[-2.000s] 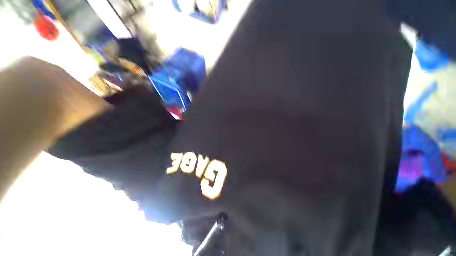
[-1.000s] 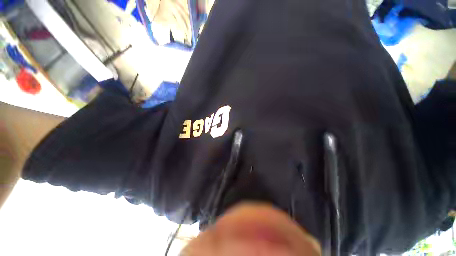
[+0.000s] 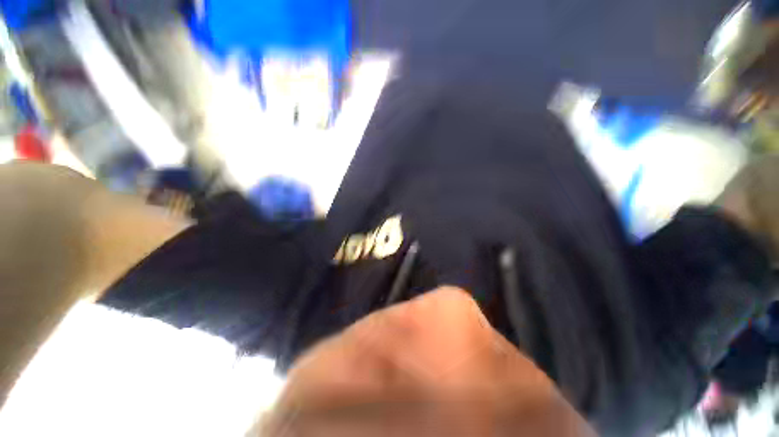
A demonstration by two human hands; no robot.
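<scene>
The black shirt on my own body fills the middle, with pale lettering upside down on the chest and two drawstrings. A bare arm reaches out past the left edge from one black sleeve. Part of another arm shows blurred at the right edge. Both hands are out of the picture. A blurred skin-toned shape at the bottom centre does not show as a hand. No work piece can be seen held.
A dark navy surface lies at the top centre. A bright blue thing hangs at the top left above pale floor. Blurred blue scraps lie at the right. A red round thing is at the far left.
The view has tilted and shifted, and is more blurred. The skin-toned shape at the bottom is larger. Blue at the top left and the navy surface show more. The arm at the right has come into view.
</scene>
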